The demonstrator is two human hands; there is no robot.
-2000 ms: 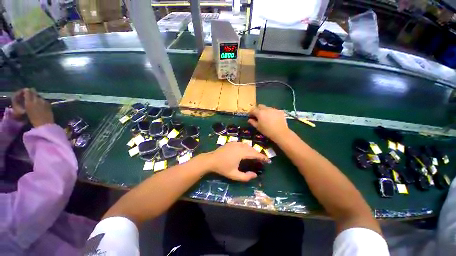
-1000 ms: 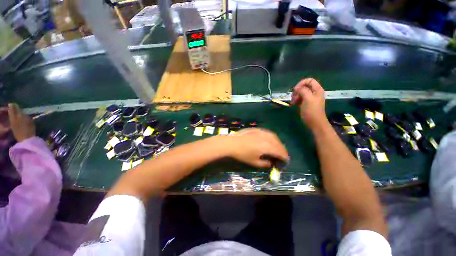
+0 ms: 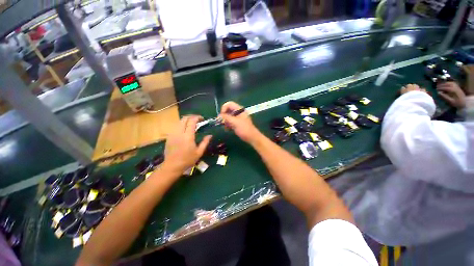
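My left hand lies over the row of watch units, thumb apart from the fingers, fingertips beside the pale end of the power supply lead. Nothing held shows in it. My right hand is closed on a slim dark pen-like tool, close to the same pale end. The white lead runs from the power supply, whose red and green digits are lit. Black watch units with pale batteries lie below my hands; my left hand and arm partly hide the row.
Watch units lie piled at left and right. The supply stands on a wooden board, near grey posts. Clear film runs along the belt's near edge. A person in a white smock works at right.
The view has turned right. My left hand has moved from the near belt edge, where it held a unit, to the lead's end. My right hand has also come to it.
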